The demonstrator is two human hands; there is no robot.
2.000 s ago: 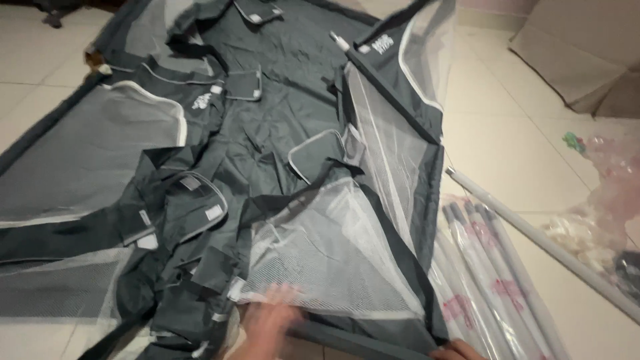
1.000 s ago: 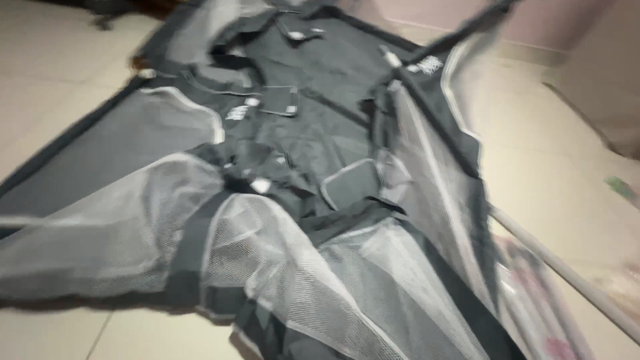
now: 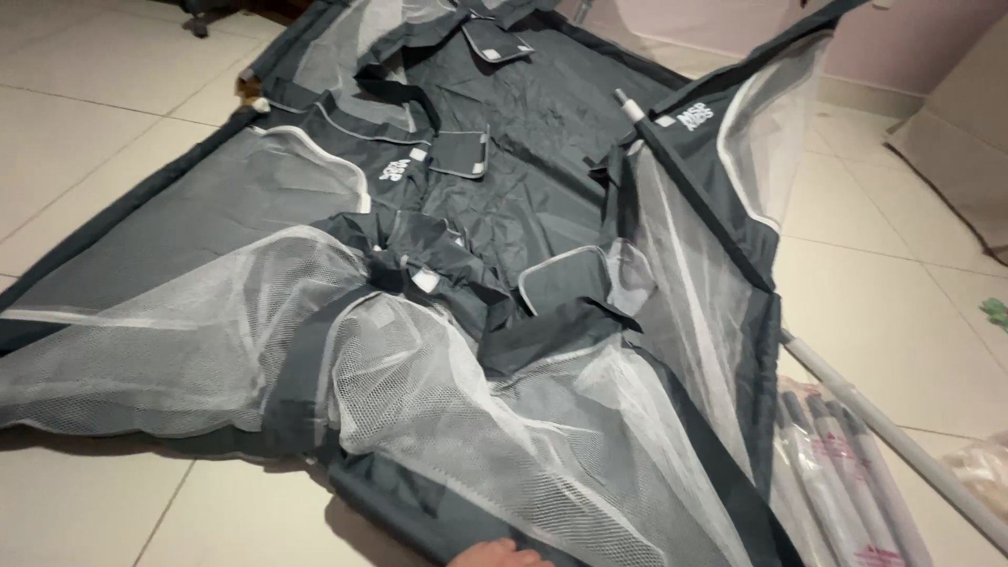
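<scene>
A dark grey fabric enclosure with mesh panels lies spread and crumpled over the tiled floor. One hand, which looks like my left hand, shows only its knuckles at the bottom edge, on the dark fabric border; its fingertips are hidden. My right hand is out of view. A grey pole emerges from the sleeve along the enclosure's right side. Another pole end with a white collar sticks out of a dark sleeve near the top. White mesh lies over the near part.
Several grey tubes in clear plastic wrap lie at the lower right, beside the pole. A beige draped cover stands at the upper right. Clear plastic packaging sits at the right edge. A dark furniture foot shows at the upper left.
The near mesh panels have been spread out toward the left and the bottom. Two hands showed at the bottom two seconds ago; one shows now.
</scene>
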